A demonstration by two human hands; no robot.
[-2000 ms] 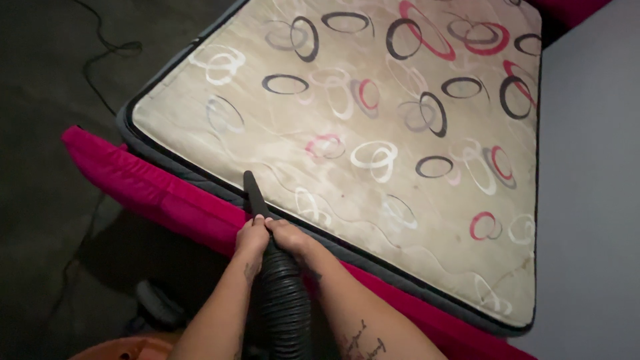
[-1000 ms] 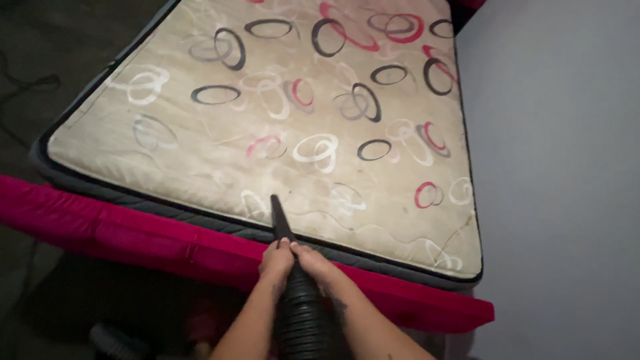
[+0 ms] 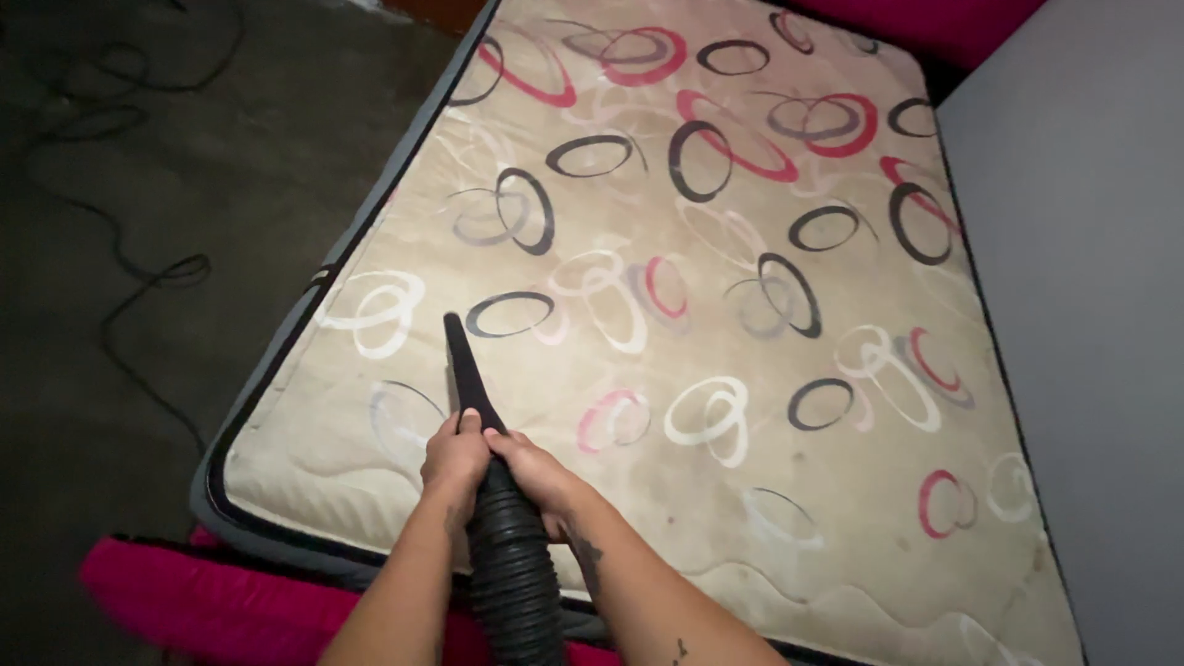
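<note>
Both my hands grip a black vacuum crevice nozzle (image 3: 472, 370) where it joins a thick ribbed black hose (image 3: 513, 564). My left hand (image 3: 458, 455) wraps it from the left, thumb on top. From the right, my right hand (image 3: 535, 470) closes on it, its fingers partly hidden underneath. The nozzle points forward over a cream mattress (image 3: 638, 370) printed with black, red, white and grey rings, its narrow tip beside a black ring. Whether the tip touches the fabric I cannot tell. Small dark spots mark the mattress's near part.
A magenta padded bed frame (image 3: 222, 601) runs along the near edge, with a magenta headboard (image 3: 962, 23) at the far end. The grey wall (image 3: 1073, 277) stands close on the right. On the dark floor (image 3: 268, 166) at left lies a looping cable (image 3: 116, 342).
Both hands have moved the nozzle from near the mattress's near edge farther in over its left part. The view has shifted. My hold on the nozzle remains.
</note>
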